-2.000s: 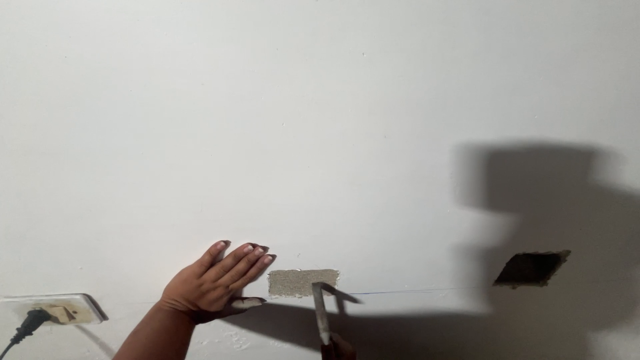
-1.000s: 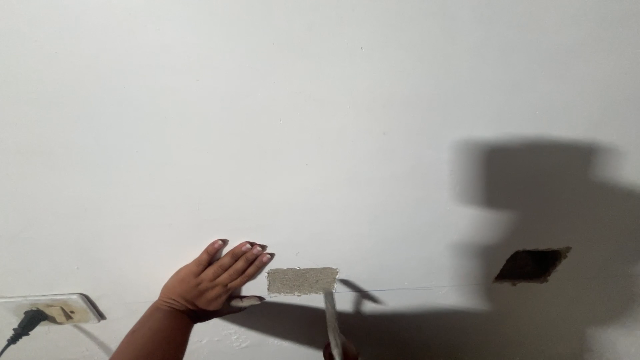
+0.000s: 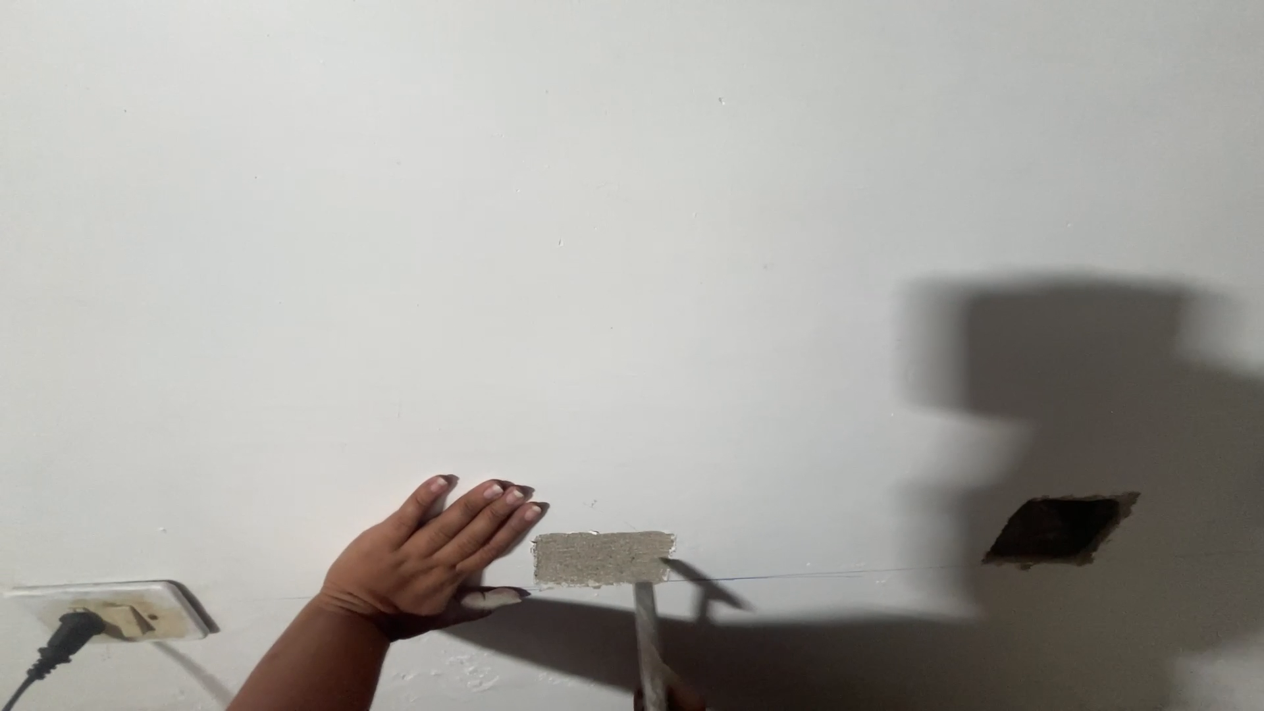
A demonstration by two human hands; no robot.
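Note:
My left hand (image 3: 434, 563) lies against the white wall (image 3: 612, 247), fingers spread a little and pointing up and right, holding nothing. Just right of its fingertips is a rectangular patch of exposed rough plaster (image 3: 602, 559). My right hand (image 3: 671, 691) shows only in part at the bottom edge, closed on the pale handle of a tool (image 3: 648, 637) whose upper end is at the patch's lower right. The tool's head is hard to make out; its shadow beside the patch is shaped like a hammer.
At the lower left, a stained wall socket plate (image 3: 148, 610) holds a black plug (image 3: 74, 632) with its cord. A dark cut-out hole (image 3: 1062, 530) with ragged edges is at the right, under a large shadow. A thin blue line (image 3: 820, 575) runs across the wall.
The tool in my right hand has shifted slightly between frames near the patch's lower right corner. My left hand has stayed in place on the wall.

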